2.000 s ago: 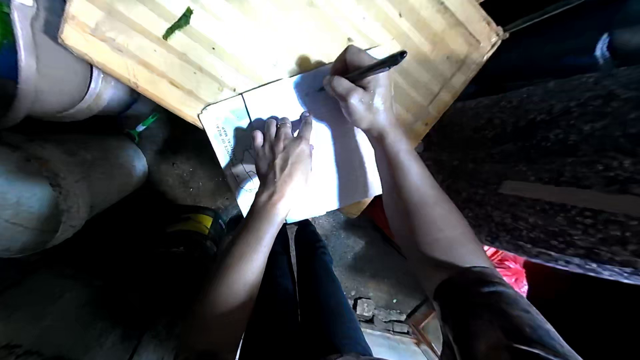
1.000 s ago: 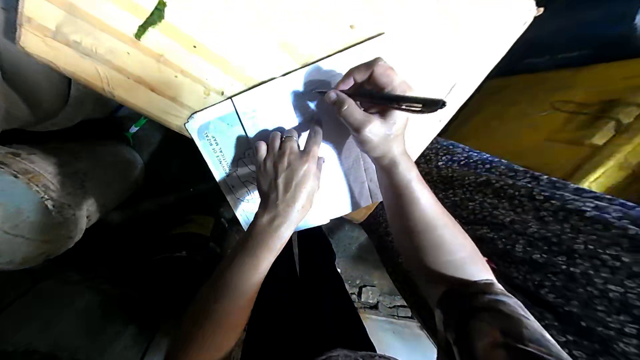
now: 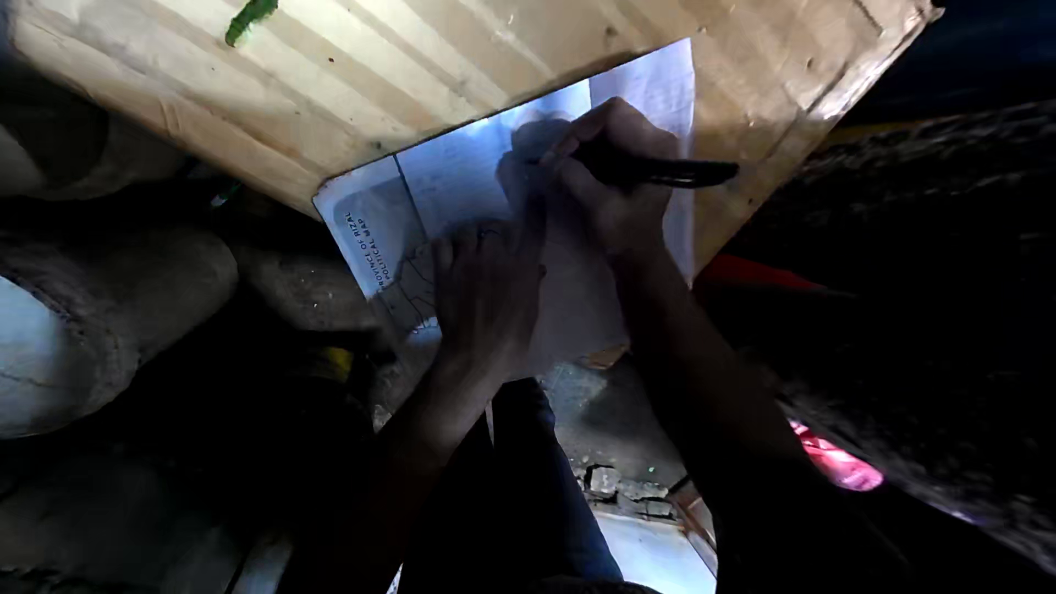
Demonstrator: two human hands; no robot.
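Observation:
An open notebook (image 3: 454, 186) lies at a slant on a light wooden table (image 3: 396, 74), its near part reaching past the table edge. A printed map shows on its left end. My right hand (image 3: 623, 169) grips a dark pen (image 3: 693, 172), whose tip end points left at the page; the tip itself is in shadow. Flat on the lower page rests my left hand (image 3: 488, 285), a ring on one finger, holding nothing. Any writing on the page is too faint to read.
A green leaf piece (image 3: 250, 20) lies on the table at the upper left. Large rounded containers (image 3: 157, 289) stand at the left. At the lower right is a pink plastic item (image 3: 837, 458). Broken masonry (image 3: 623, 485) lies on the floor below.
The scene is darker than a second ago. My right hand still holds the pen over the page and my left hand still lies on it. A page strip at the right shows more plainly.

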